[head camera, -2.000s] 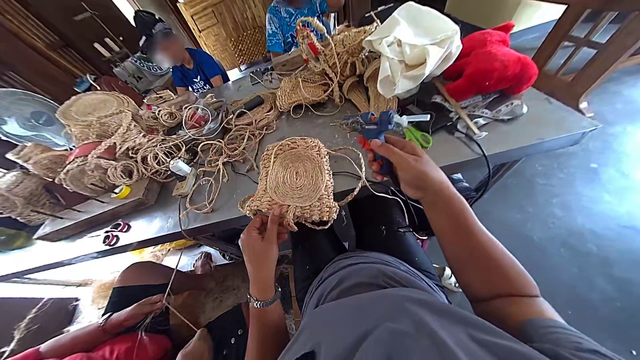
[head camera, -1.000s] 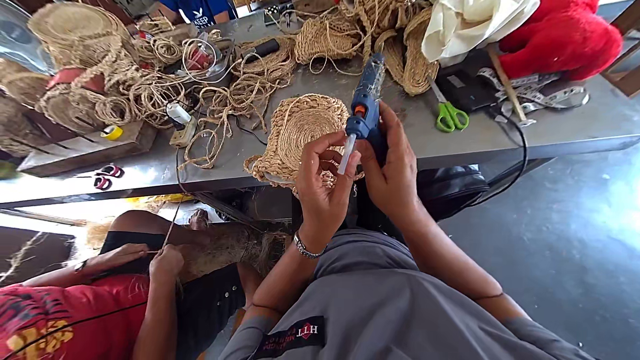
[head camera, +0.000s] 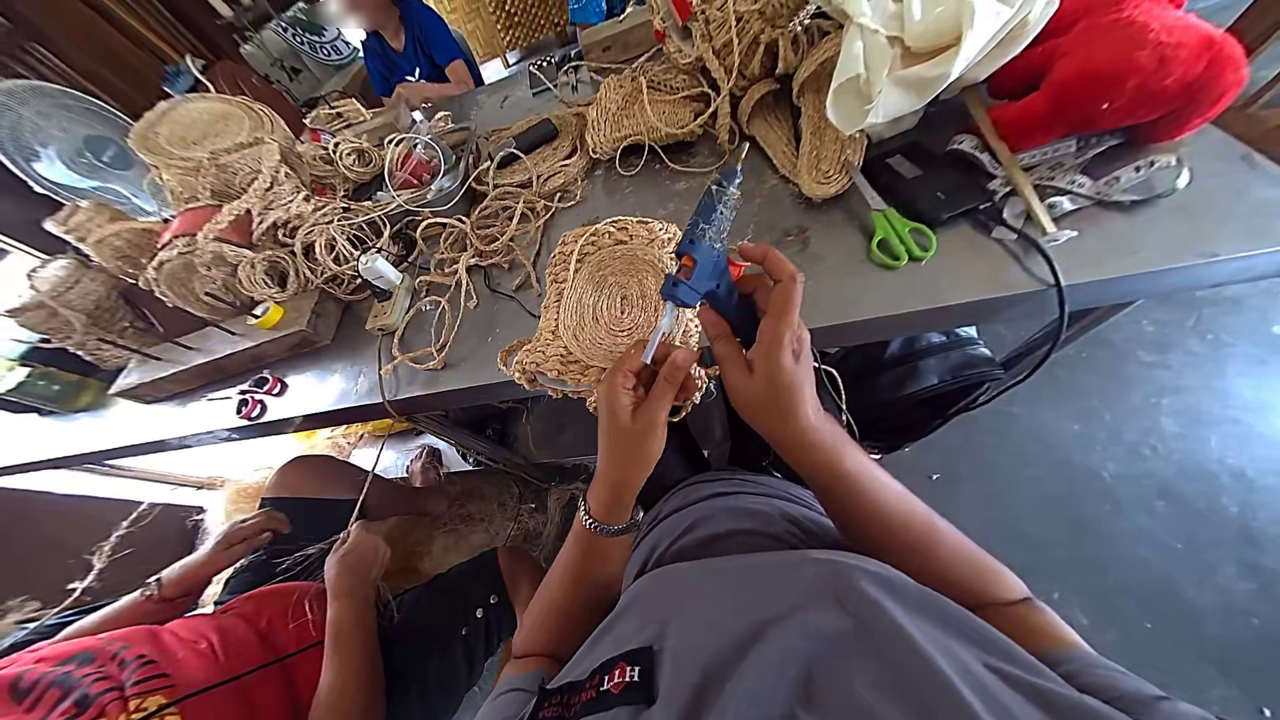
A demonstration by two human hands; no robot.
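A blue hot glue gun (head camera: 708, 240) is in my right hand (head camera: 775, 350), its nozzle pointing up and away from me. My left hand (head camera: 640, 400) pinches the translucent glue stick (head camera: 660, 332) that sticks out of the gun's rear end. Beneath and behind the gun lies a woven natural-fibre piece (head camera: 610, 300) with a coiled oval centre, at the table's near edge. Green-handled scissors (head camera: 900, 237) rest on the table to the right of my right hand.
Coiled fibre rope (head camera: 500, 215), a power socket (head camera: 388, 305) and red-handled scissors (head camera: 262, 396) lie left on the metal table (head camera: 860, 290). Woven slippers (head camera: 820, 130), a measuring tape (head camera: 1130, 180) and red plush (head camera: 1130, 75) are farther right. One person twists fibre at lower left; another sits beyond the table.
My left hand has left the woven piece, which it held two seconds ago, and come to the glue stick. The glue gun has moved from the right to over the woven piece.
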